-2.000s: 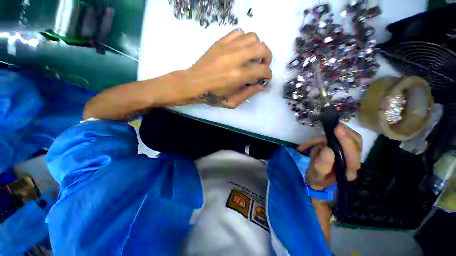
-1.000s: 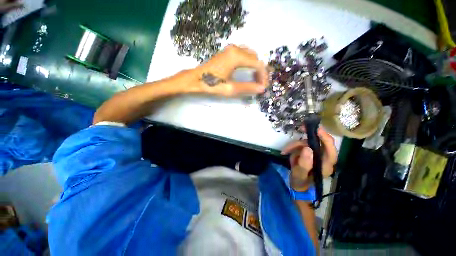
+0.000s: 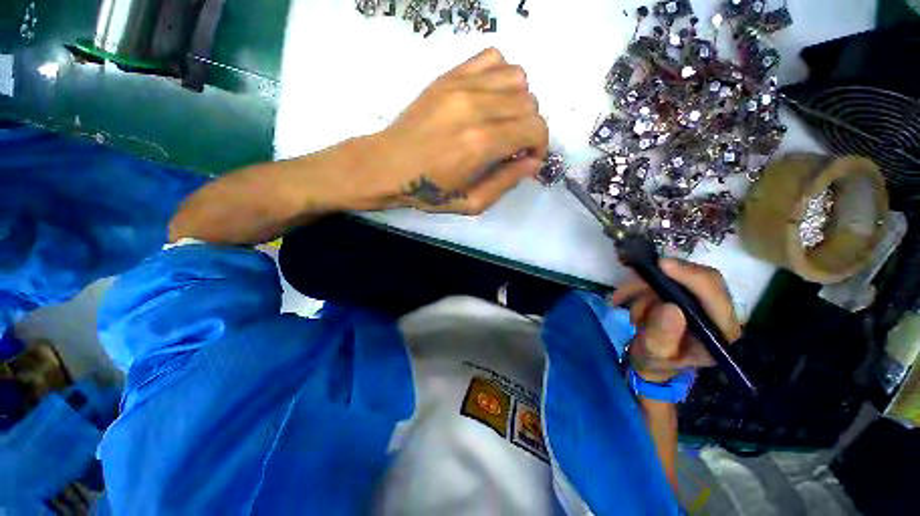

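My left hand (image 3: 469, 131), with a tattoo near the wrist, pinches a small metal-cased component (image 3: 551, 169) at its fingertips above the white sheet (image 3: 484, 237). My right hand (image 3: 686, 312), with a blue wristband, holds the black soldering iron (image 3: 661, 282). The iron's thin tip points up and left and is at or very close to the component; whether they touch cannot be told. A pile of reddish-dark and silver pieces (image 3: 696, 111) lies right of the component.
A tan tape roll (image 3: 787, 217) holds bright tiny pieces (image 3: 815, 217). The fan's spiral guard (image 3: 857, 121) is at the right. A duller pile (image 3: 434, 12) is at the top edge. A solder wire spool (image 3: 136, 35) stands at upper left. Someone's blue sleeve (image 3: 81, 212) is at left.
The iron has swung from pointing up over the pile to pointing left at the component in my left hand. The camera view has also shifted; the fingers of my left hand now show the component.
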